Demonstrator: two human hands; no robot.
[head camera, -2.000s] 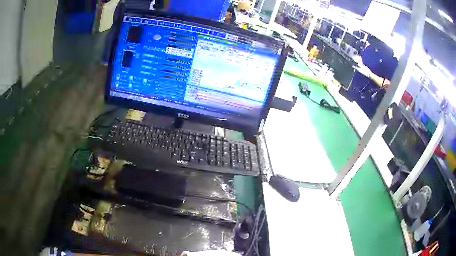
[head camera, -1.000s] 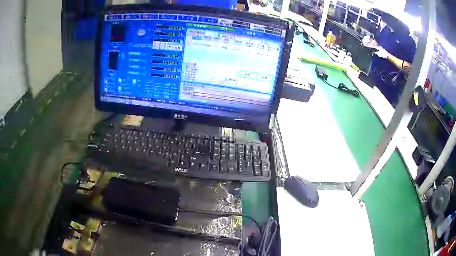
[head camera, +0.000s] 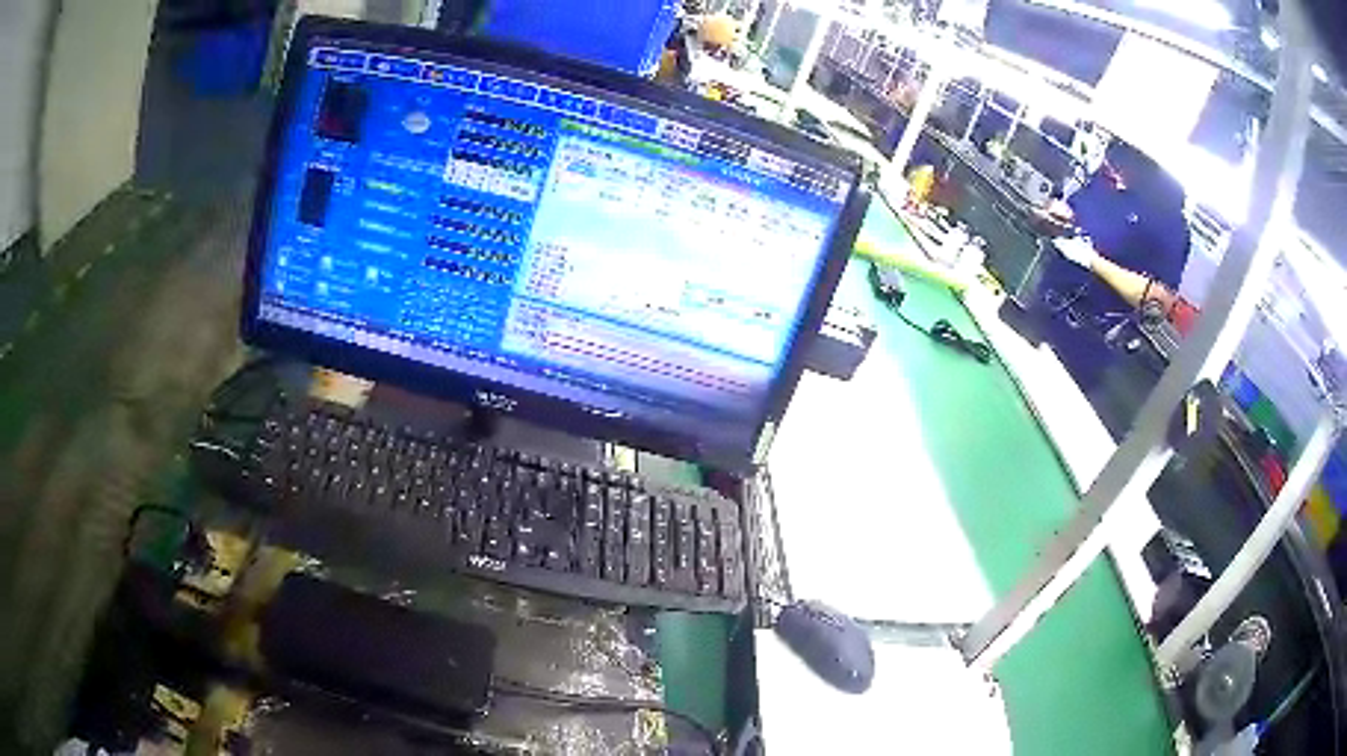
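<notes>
No hand of mine shows in the picture. A black power adapter (head camera: 378, 644) lies flat on the dark, shiny test fixture (head camera: 569, 651) below the keyboard. Its thin cord runs right from its end, toward the lower edge. Brassy contacts (head camera: 222, 567) show at the fixture's left side. The black keyboard (head camera: 495, 502) lies above the fixture. The monitor (head camera: 547, 244) behind it shows a blue and white software screen. The mouse (head camera: 826, 644) lies on the white ledge at the right.
The green conveyor belt (head camera: 987, 428) runs along the right, with a corded adapter (head camera: 886, 285) and a yellow-green bar (head camera: 923, 263) on it. A slanted metal post (head camera: 1167, 384) crosses it. A person (head camera: 1123, 222) is across the line. A small fan (head camera: 1225, 682) is at lower right.
The view has shifted and tilted; the monitor and keyboard sit lower and further left. A pale shape at the bottom edge two seconds ago no longer shows. The adapter stays on the fixture.
</notes>
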